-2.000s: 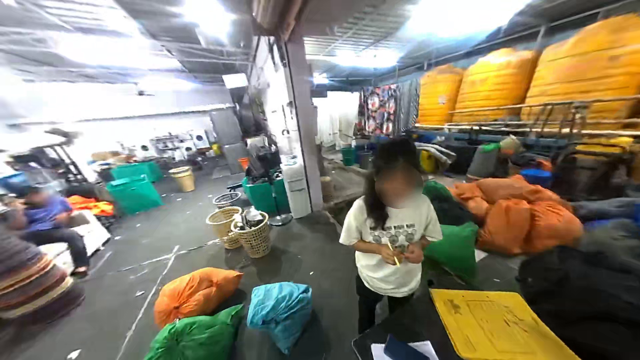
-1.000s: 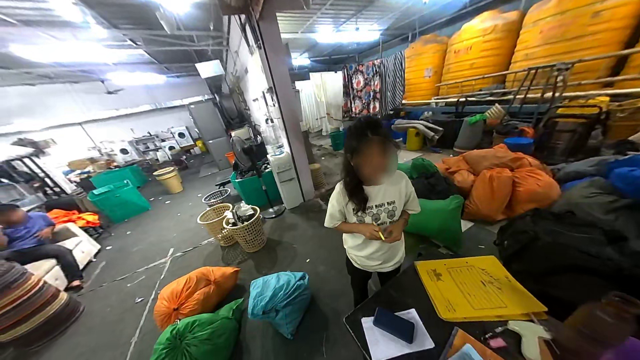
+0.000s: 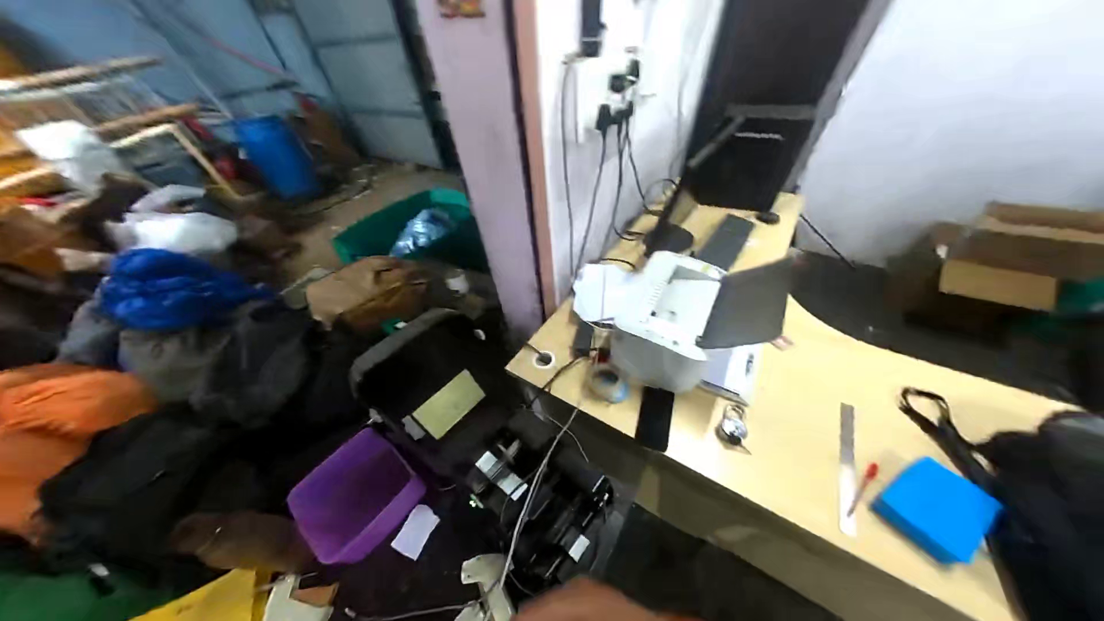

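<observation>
At the bottom edge shows a blurred piece of bare skin, which looks like part of my right hand (image 3: 591, 604); its fingers and any hold are hidden. Just left of it lies a white plastic handheld tool (image 3: 487, 578) with a cable passing by. A black machine with rollers (image 3: 539, 500) stands above it on a dark surface, beside a purple plastic bin (image 3: 358, 496) and a slip of white paper (image 3: 416, 531). Part of a yellow folder (image 3: 211, 597) shows at lower left. My left hand is out of view.
A light wooden desk (image 3: 798, 431) bears a white printer (image 3: 668, 315), tape roll (image 3: 608, 383), padlock (image 3: 732, 425), metal ruler (image 3: 848, 466), red-capped pen (image 3: 862, 487) and blue box (image 3: 938, 509). A black bag (image 3: 1052, 500) is at right, a pillar (image 3: 483, 147) behind, orange sacks (image 3: 69, 414) left.
The view has swung far to the right, onto the desk and printer. The person in the white T-shirt, seen standing by the dark table before, is out of view.
</observation>
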